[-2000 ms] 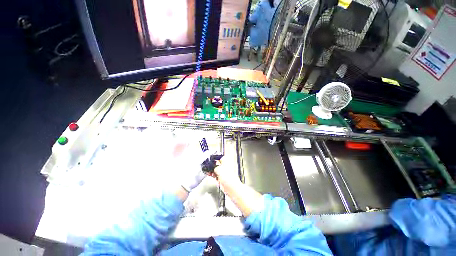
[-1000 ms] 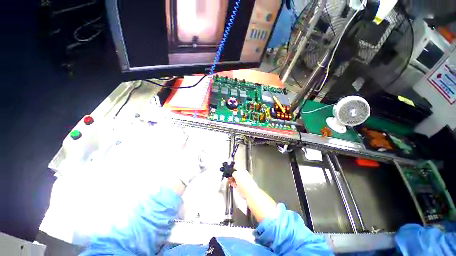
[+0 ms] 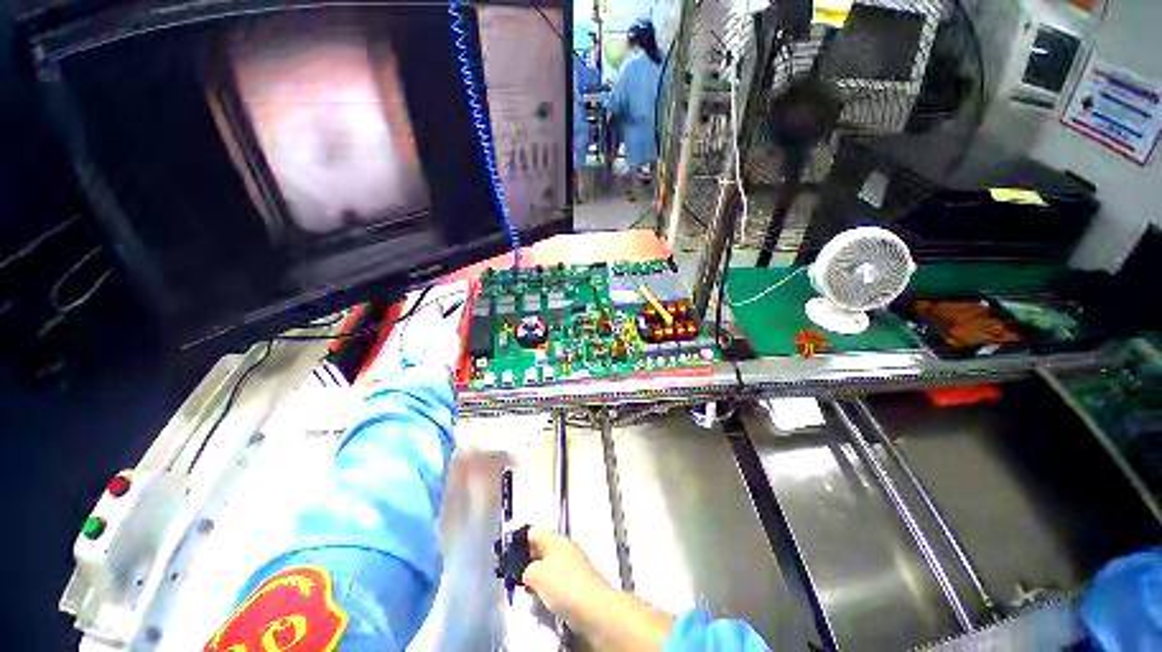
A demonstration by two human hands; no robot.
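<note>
My right hand (image 3: 556,573), bare, holds a small black palm-sized tool (image 3: 512,558) over the shiny metal of the conveyor. A thin dark pen-like piece (image 3: 507,490) stands up above the tool; whether it is part of it is unclear. My left hand (image 3: 431,338), in a white glove, reaches forward to the red sheets (image 3: 466,308) at the left edge of the rear circuit board (image 3: 573,334). The glove blends with the white paper there, so its fingers and any hold are unclear. A yellow stick (image 3: 656,303) lies across the board.
A large monitor (image 3: 166,153) stands at the left, with a blue coiled cord (image 3: 474,115) before it. The button box (image 3: 108,541) is at lower left. Conveyor rails (image 3: 911,516) run to the right. A small white fan (image 3: 861,274) stands behind. Another person's blue sleeve (image 3: 1128,605) shows at lower right.
My left hand has moved from near the right hand forward to the red sheets. My right hand still holds the black tool, now lower in view. The camera view has shifted, and the monitor looks larger.
</note>
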